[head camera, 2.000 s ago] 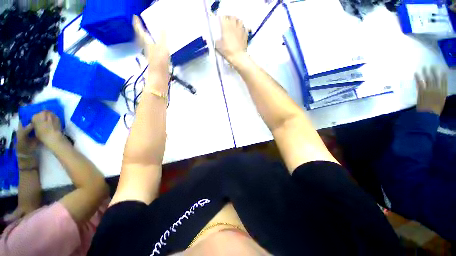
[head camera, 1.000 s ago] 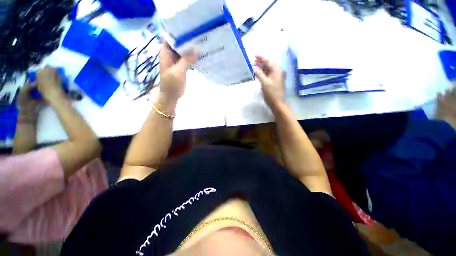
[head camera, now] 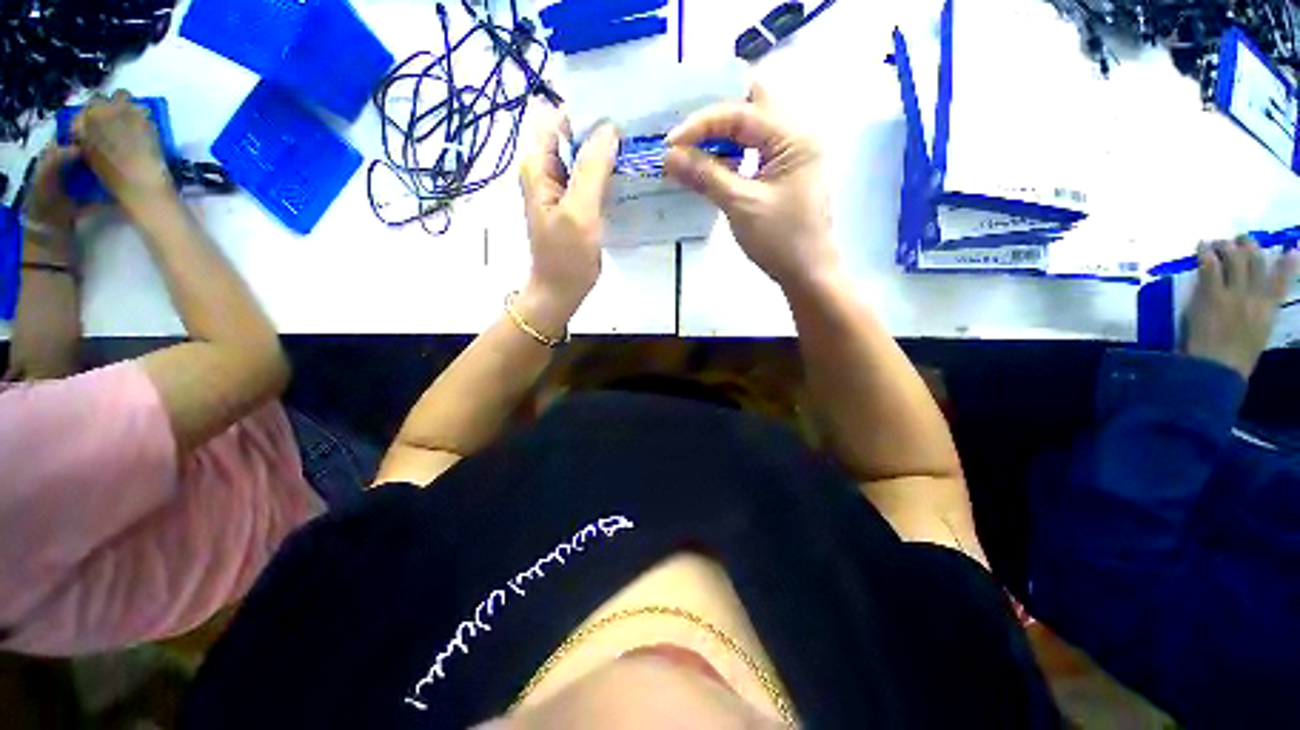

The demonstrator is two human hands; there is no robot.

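Note:
A white retail box [head camera: 659, 216] with a blue edge strip is held over the table, in front of me at the table seam. My left hand [head camera: 570, 200] grips its left side with thumb and fingers. My right hand [head camera: 763, 178] pinches the blue edge at its right with thumb and index finger. The far part of the box is pale against the white table and hard to make out.
Tangled black cables [head camera: 454, 121] and blue trays [head camera: 290, 154] lie left. Blue strips [head camera: 605, 23] and a black device [head camera: 777, 26] lie beyond. White-blue boxes [head camera: 998, 129] are stacked right. A person sits on each side.
The box has moved down from the upper left and is now low between both hands. My right hand has closed onto its blue edge. The blue block at upper left has left view.

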